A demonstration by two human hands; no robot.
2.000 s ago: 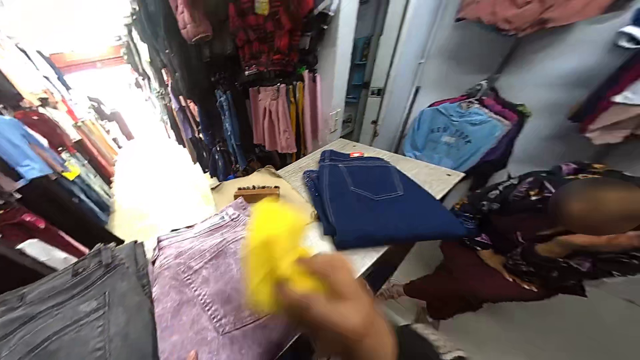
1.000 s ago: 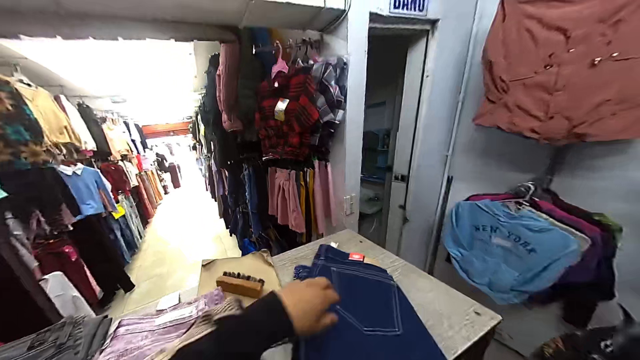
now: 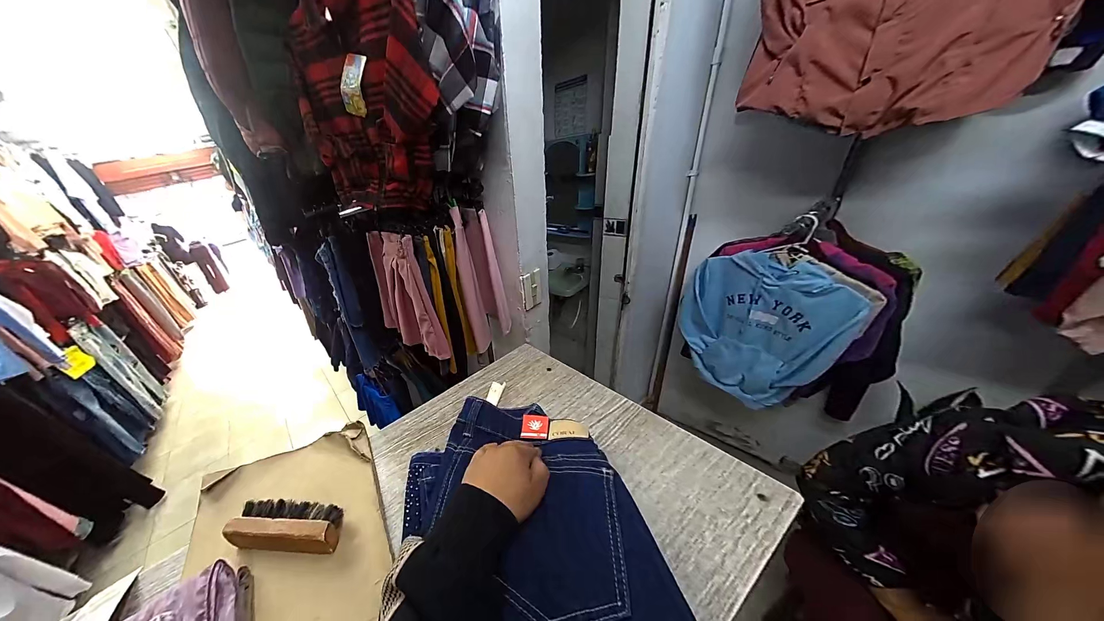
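My left hand (image 3: 507, 479), in a black sleeve, has its fingers curled against the waistband of dark blue denim jeans (image 3: 561, 526), just below a red tag and a tan patch. The jeans lie folded on the corner of a wood-grain table (image 3: 707, 509), back pocket up. Studded dark blue denim (image 3: 418, 492) shows at their left side. My fingertips are hidden against the cloth. My right hand is out of view. Left of the jeans, a wooden brush (image 3: 283, 535) lies bristles up on brown paper or cardboard (image 3: 345, 483). Purple washed fabric (image 3: 194, 599) shows at the bottom left.
A person in a dark patterned top (image 3: 914, 483) is close by at the lower right. A light blue hoodie (image 3: 772, 323) hangs on the wall behind the table. Racks of clothes (image 3: 112, 302) line the aisle at the left. A narrow doorway (image 3: 573, 190) stands behind the table.
Two seconds ago my right hand held a yellow cloth over the purple jeans; neither shows now. My left hand has come onto the dark blue jeans. The view has swung about.
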